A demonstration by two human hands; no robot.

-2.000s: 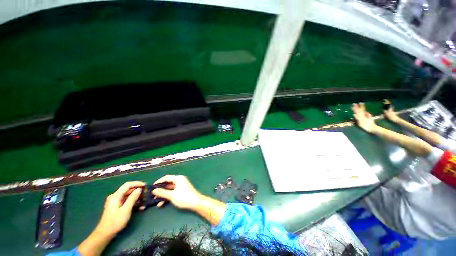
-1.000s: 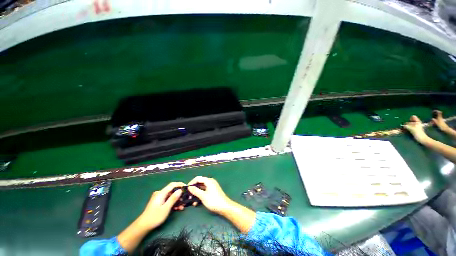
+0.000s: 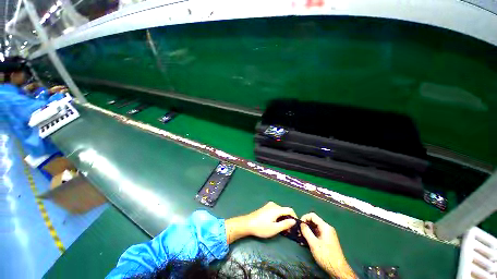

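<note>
My left hand (image 3: 267, 220) and my right hand (image 3: 322, 240) are together low in the head view, both gripping a small black cover (image 3: 296, 231). My fingers hide much of it. An open phone body (image 3: 216, 184) lies to the left on the green bench, close to the worn edge rail, its shiny circuitry end toward the belt. Part of the loose black covers (image 3: 381, 272) shows at the bottom edge, right of my right hand.
A big black stacked block (image 3: 340, 144) sits on the green belt with a phone at its left end. Other phones (image 3: 168, 116) lie along the belt. A white post (image 3: 473, 210) and parts tray (image 3: 479, 256) are at right. A person in blue (image 3: 22, 109) is far left.
The view has swung left, so the bench, phone body and black block appear further right. The parts tray is mostly out of view. My hands still hold the small cover together.
</note>
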